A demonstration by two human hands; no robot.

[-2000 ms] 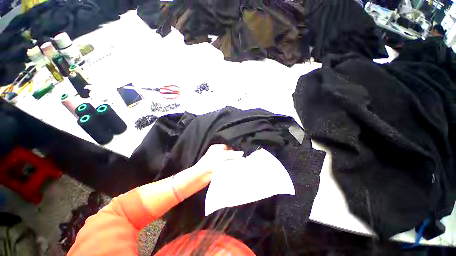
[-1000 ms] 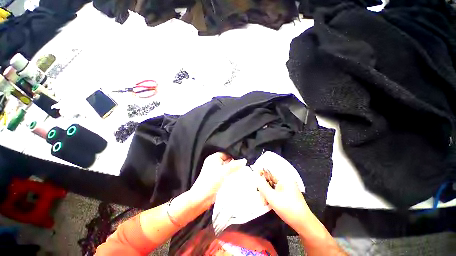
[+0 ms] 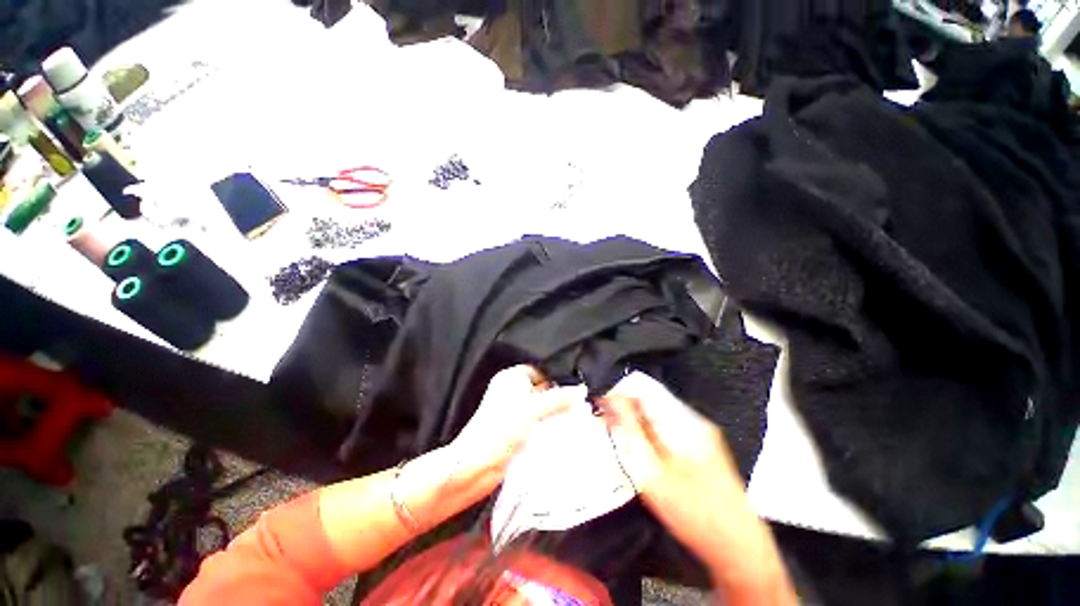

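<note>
A black garment (image 3: 521, 290) lies bunched over the lap and the near table edge. A white shoulder pad (image 3: 563, 474) lies against it, between the hands. My left hand (image 3: 515, 420) pinches the pad's upper edge together with black cloth. My right hand (image 3: 657, 432) is close beside it, fingertips at the same edge, its fingers bent over the pad. No needle can be made out; the fingertips are partly washed out by bright light.
Black thread cones (image 3: 178, 290), a phone (image 3: 250, 204), red-handled scissors (image 3: 355, 186) and small dark heaps (image 3: 346, 231) lie left of the garment. A large dark coat pile (image 3: 900, 272) is at right. A red plastic object (image 3: 47, 420) is at lower left.
My right hand, out of view at first, came in over the pad and has since moved up to the pinched edge. My left hand keeps its pinch. The view has shifted.
</note>
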